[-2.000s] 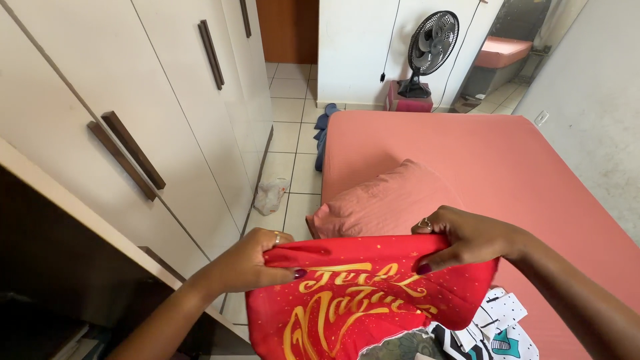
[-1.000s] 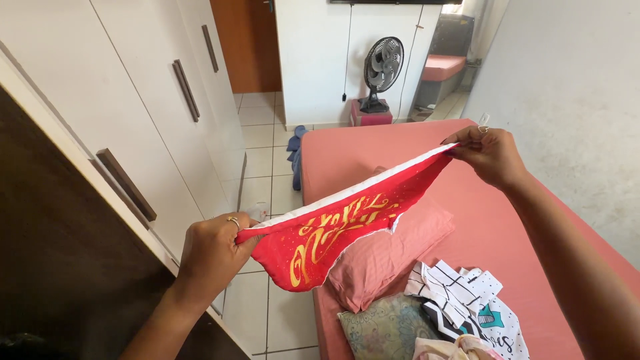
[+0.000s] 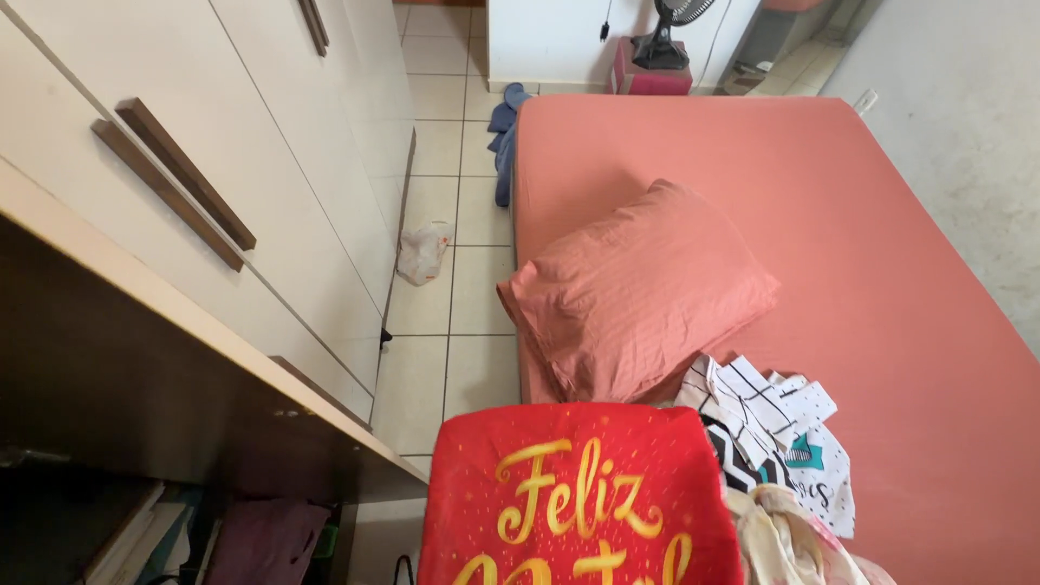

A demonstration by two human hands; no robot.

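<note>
A red cloth with gold lettering and small gold specks (image 3: 581,496) spreads across the bottom middle of the head view, its far edge toward the pillow and its near part cut off by the frame. Neither my left hand nor my right hand shows, so what they hold is hidden. Just right of the cloth lie white fabric pieces with black lines (image 3: 751,398) and a crumpled cream floral cloth (image 3: 784,528). A salmon pillow (image 3: 650,292) rests on the bed beyond the red cloth.
The bed (image 3: 886,268) has a salmon sheet. White wardrobe doors (image 3: 268,162) with brown handles stand left, above a dark shelf (image 3: 162,366). A plastic bag (image 3: 424,252) lies on the tiled floor; blue fabric (image 3: 505,146) hangs by the bed. A fan (image 3: 662,41) stands on a red box (image 3: 650,77).
Both hands, which held the red cloth stretched by its edge, have left the view. The cloth is now lower, with its lettering facing up and upright. The view has tilted down.
</note>
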